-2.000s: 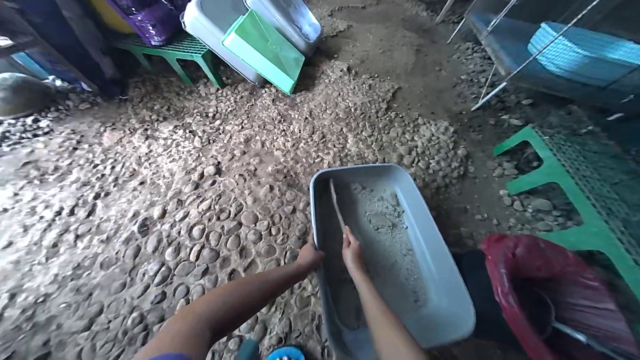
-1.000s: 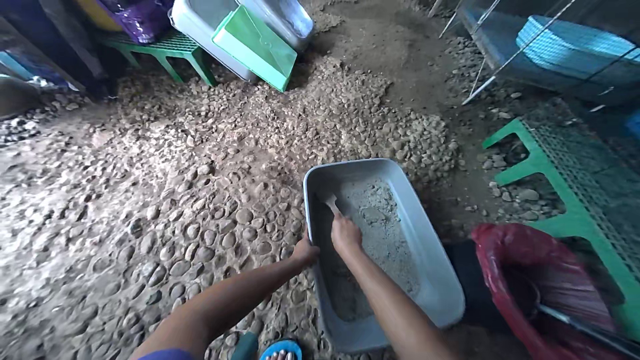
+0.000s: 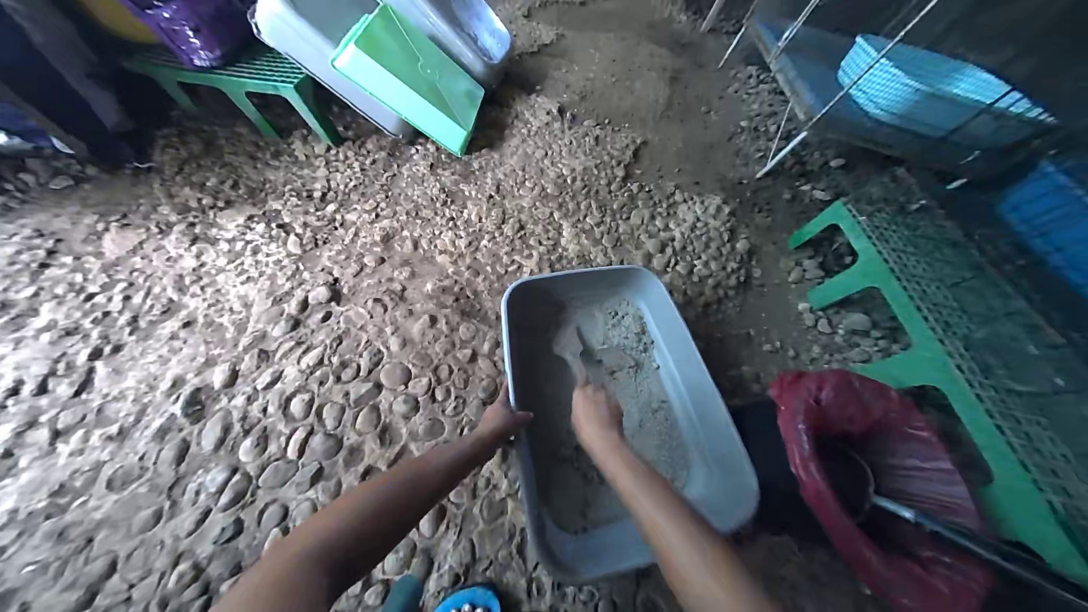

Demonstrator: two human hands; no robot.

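A gray plastic tray (image 3: 716, 442) with raised walls lies on the pebbled floor, with gray sandy, grainy material (image 3: 650, 408) spread over its bottom. My left hand (image 3: 503, 418) grips the tray's left rim. In my right hand (image 3: 597, 414) is the handle of a small scoop or spatula (image 3: 571, 342), whose flat end points away from me over the left part of the tray. Its exact shape is blurred. The grainy material lies thickest on the tray's right side.
At right stand a red plastic bag (image 3: 803, 450) lining a container with a long-handled tool (image 3: 935, 523), and a green plastic bench (image 3: 922, 340). A wire cage (image 3: 786, 153) holds a light-blue basin (image 3: 926, 85). Upper left are a green tray (image 3: 416, 76), gray trays and another green bench (image 3: 246, 81).
The tool in my right hand has turned, and its broad end now shows where earlier it looked thin. My left hand stays on the tray's left rim.
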